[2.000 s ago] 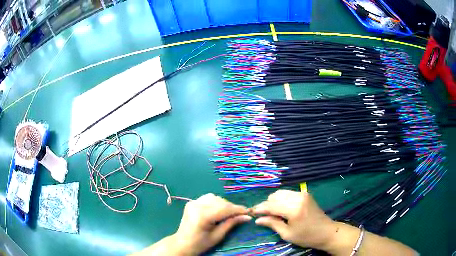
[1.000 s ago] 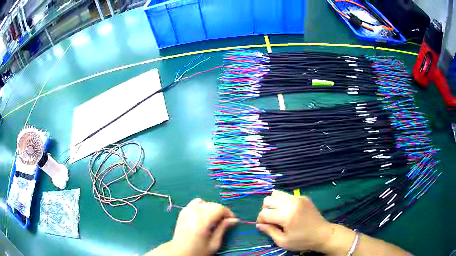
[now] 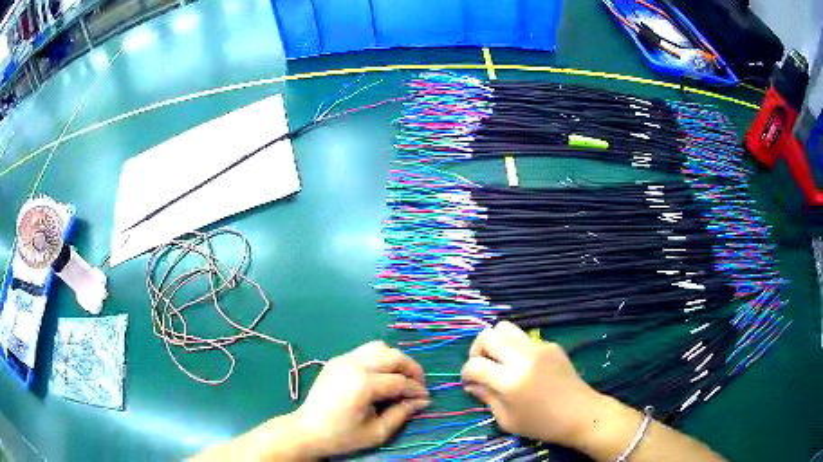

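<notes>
Thin coloured conductors (image 3: 442, 386) show between my two hands at the bottom centre, in red, green and blue. My left hand (image 3: 365, 397) is at their left, its fingertips together at the wires. My right hand (image 3: 519, 379) is at their right, thumb and fingers pinched on the conductors. Which single wire each hand holds is too small to tell. More conductors fan out below the hands at the bottom edge. Black multi-core cables (image 3: 587, 257) lie in rows above my right hand, with coloured ends and white sleeves (image 3: 670, 217). A loose bundle of black cables (image 3: 654, 361) lies right of my right hand.
A pinkish-brown wire coil (image 3: 203, 307) lies left of my left hand. Further left are a clear bag (image 3: 88, 361) and a mini fan (image 3: 41, 233). A white sheet (image 3: 217, 180) bears one cable. A blue bin (image 3: 415, 25) and a red heat gun (image 3: 772, 122) stand farther back.
A red wire was stretched between my hands a second ago; now several coloured conductors show there. The pinkish-brown wire's trailing end has shifted beside my left hand. The camera view has shifted slightly.
</notes>
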